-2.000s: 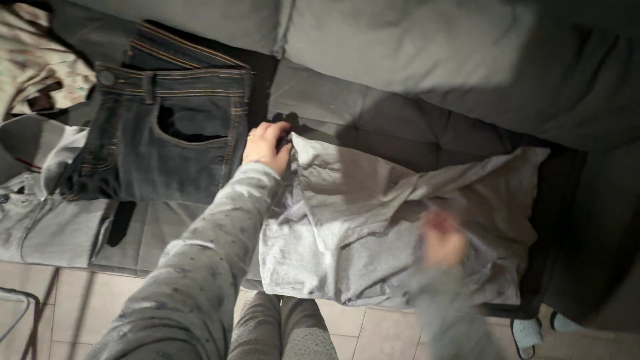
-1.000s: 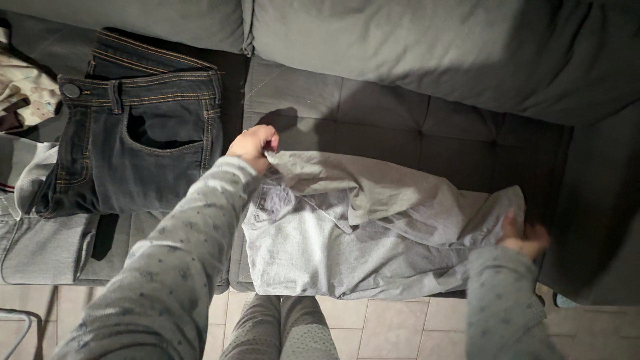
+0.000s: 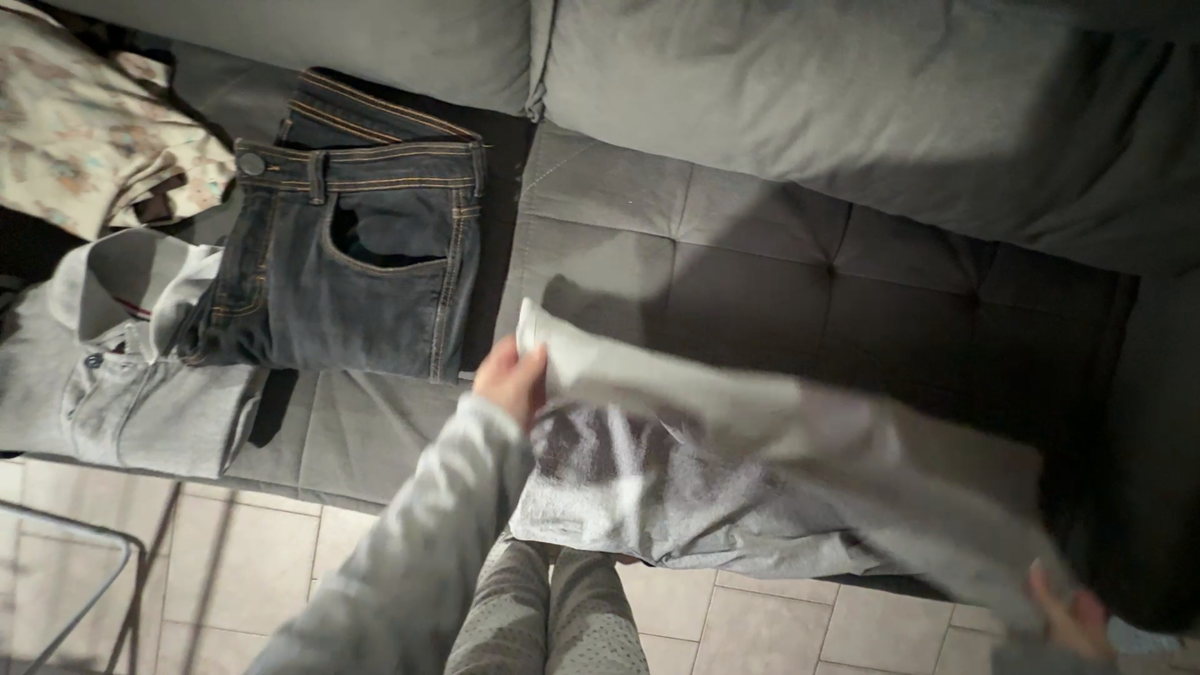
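A light grey cloth garment (image 3: 750, 487) lies along the front of the sofa seat, its upper layer lifted and blurred by motion. My left hand (image 3: 511, 380) pinches its upper left corner. At the far lower right, my right hand (image 3: 1069, 609) grips the other end of the lifted layer. Left of the garment lie folded dark denim jeans (image 3: 366, 272) with orange stitching. A folded grey collared shirt (image 3: 150, 403) is beside the jeans, with a floral cloth (image 3: 103, 122) above it.
The grey tufted sofa seat (image 3: 750, 253) extends behind the garment, against large back cushions (image 3: 797, 94). A metal tube frame (image 3: 122, 553) stands over the tiled floor (image 3: 769, 628) at lower left. My legs are at the sofa's front edge.
The garment's upper layer, lying on the rest a second ago, is now raised and stretched between my hands. My right hand has moved down and to the right. The view has shifted left.
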